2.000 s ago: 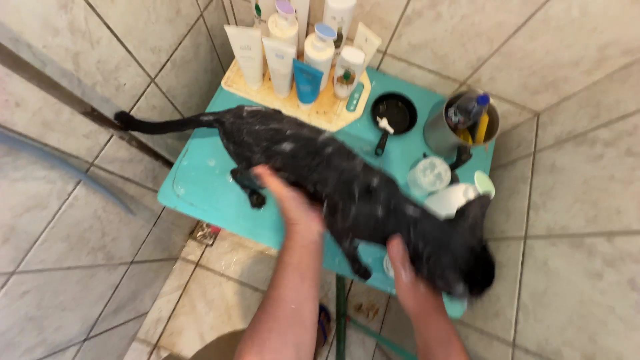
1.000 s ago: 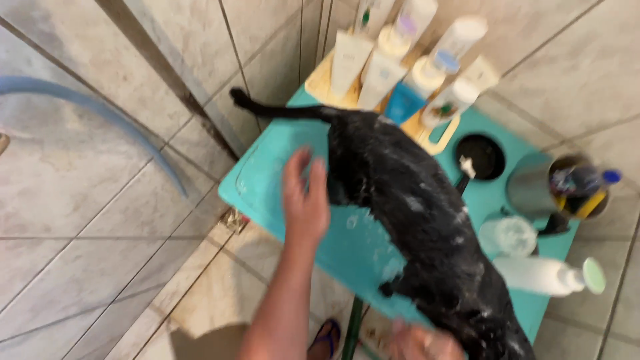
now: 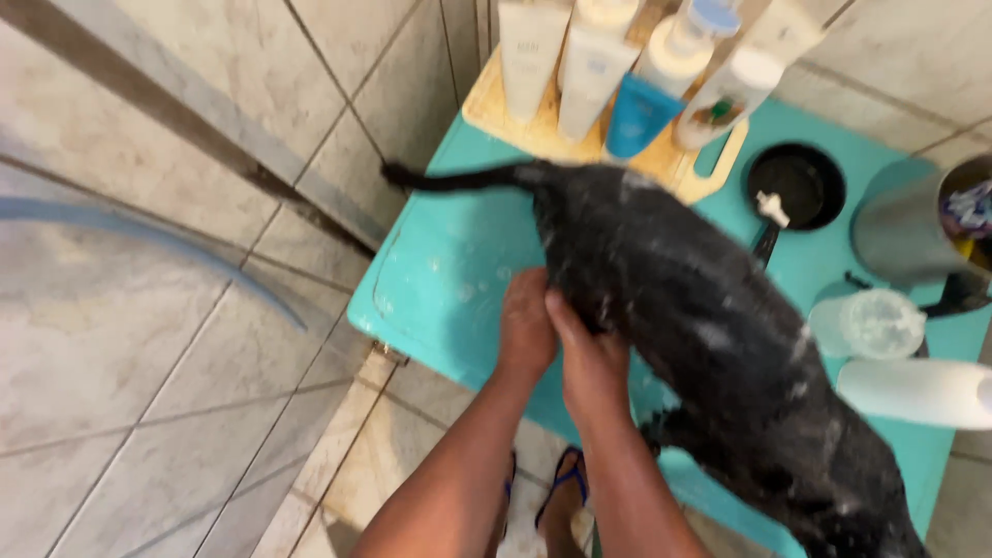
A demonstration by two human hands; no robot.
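Observation:
A wet black cat (image 3: 697, 310) with traces of lather on its coat stands on a turquoise table (image 3: 480, 310), its tail at the left and its head cut off at the lower right. Both hands are together at the cat's near hind leg, below the rump. My left hand (image 3: 528, 318) lies on the left side of the leg area, its fingertips hidden. Beside it, my right hand (image 3: 589, 341) presses against the lower flank with fingers partly hidden under the fur. Whether either hand closes around the leg cannot be made out.
A cream cutting board (image 3: 496, 116) bears several bottles and tubes, one a blue tube (image 3: 639, 116). Right of them are a small black pan (image 3: 798, 186), a metal pot (image 3: 899, 225), a clear cup (image 3: 868, 324) and a white bottle (image 3: 922, 391). A blue hose (image 3: 155, 240) hangs at the left.
My right hand has moved left from the cat's front end to its hind leg, beside my left hand. My left hand, raised off the cat a second ago, is against it now.

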